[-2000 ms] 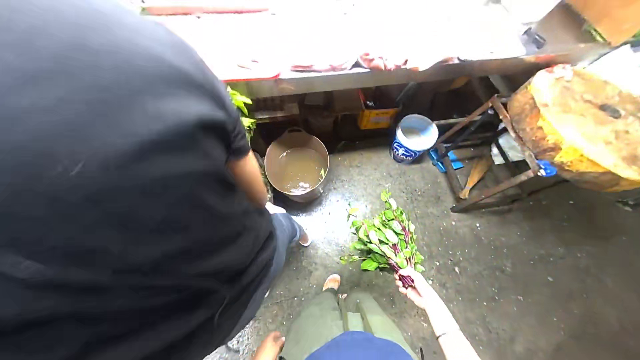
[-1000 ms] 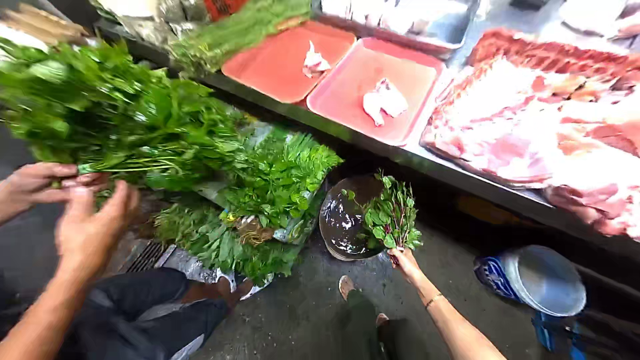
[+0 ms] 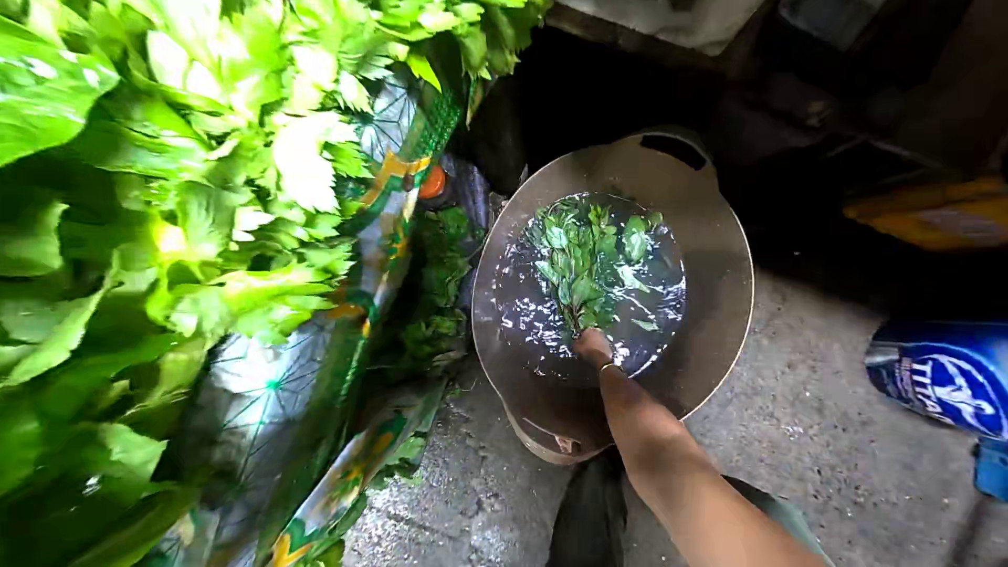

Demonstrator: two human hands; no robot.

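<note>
My right hand (image 3: 592, 345) is closed around the stem end of a bunch of leafy green herbs (image 3: 581, 264). The leaves lie in the rippling water (image 3: 520, 315) of a round brown plastic tub (image 3: 717, 260) with a cut-out handle at its far rim. My hand is at the water's surface, near the middle of the tub, and a thin bracelet circles the wrist. A few leaves float to the right of the bunch. My left hand is out of view.
Heaped leafy greens (image 3: 236, 173) fill the left side, over a patterned plastic sheet (image 3: 394, 213). An orange cap (image 3: 433, 183) shows beside them. At the right are a blue bucket (image 3: 937, 378) and a yellow crate (image 3: 937, 213). Grey concrete floor (image 3: 795, 378) surrounds the tub.
My right hand has lowered the bunch from above the tub's edge into the water. The view has moved much closer to the tub; the other person's hands are no longer seen.
</note>
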